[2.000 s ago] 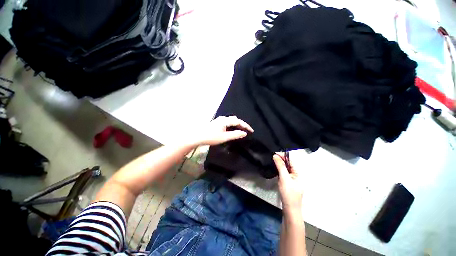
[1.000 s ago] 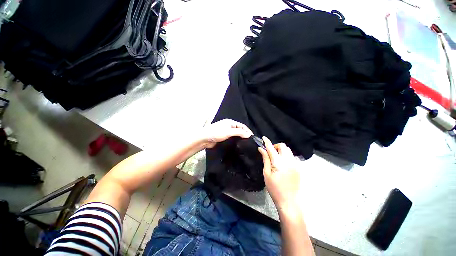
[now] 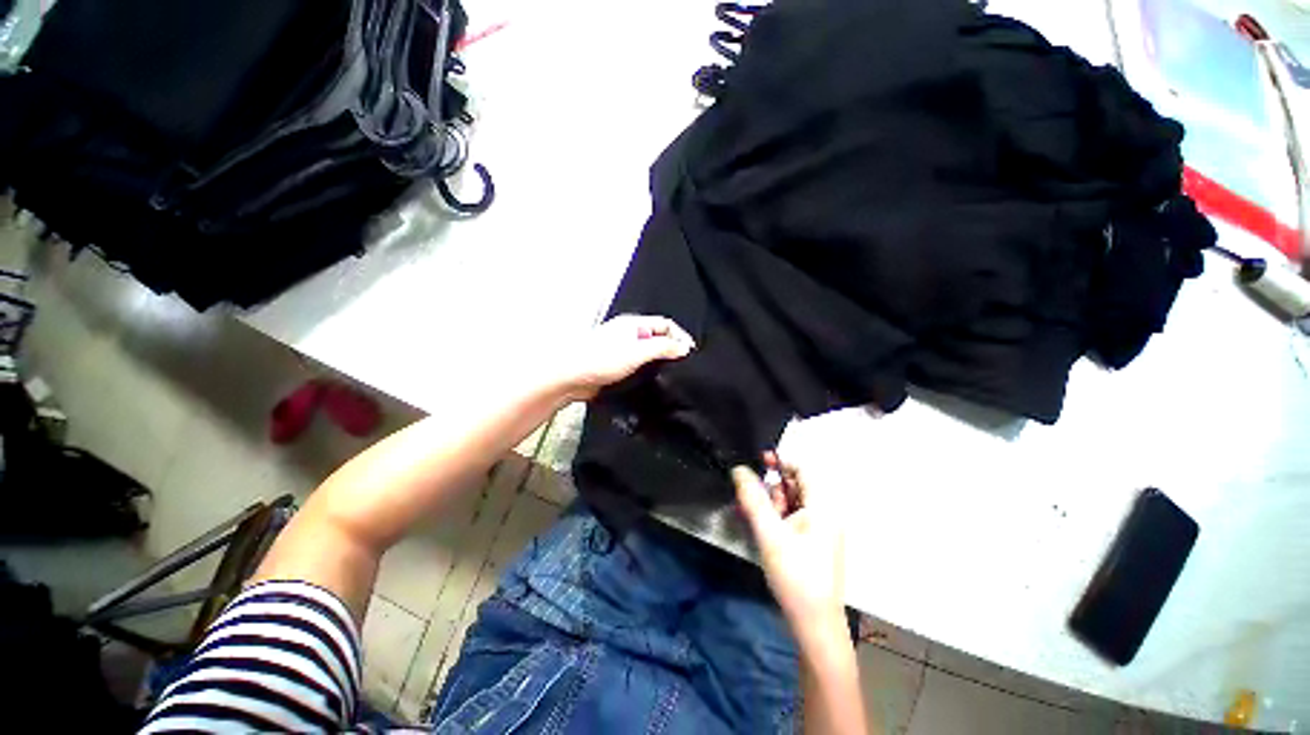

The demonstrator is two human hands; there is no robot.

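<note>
A rumpled heap of black garments (image 3: 891,216) lies on the white table in front of me. The end of one black leg (image 3: 661,445) hangs at the table's front edge, above my lap. My left hand (image 3: 632,352) pinches the black cloth at the upper left of this leg end. My right hand (image 3: 777,503) is at the lower right of the cloth, thumb and fingertips bent close together. A snipping tool in it is not clearly visible now; its fingertips are partly dark against the cloth.
A squarer black stack (image 3: 187,129) with dark hangers (image 3: 410,129) lies at the upper left. A black phone (image 3: 1135,576) is at the right, a red strip (image 3: 1243,216) and clear packet (image 3: 1200,72) at the upper right. Red shoes (image 3: 325,411) are on the floor.
My right hand has moved down, away from my left hand, and the tool tip seen between them no longer shows clearly. The leg end lies more spread out.
</note>
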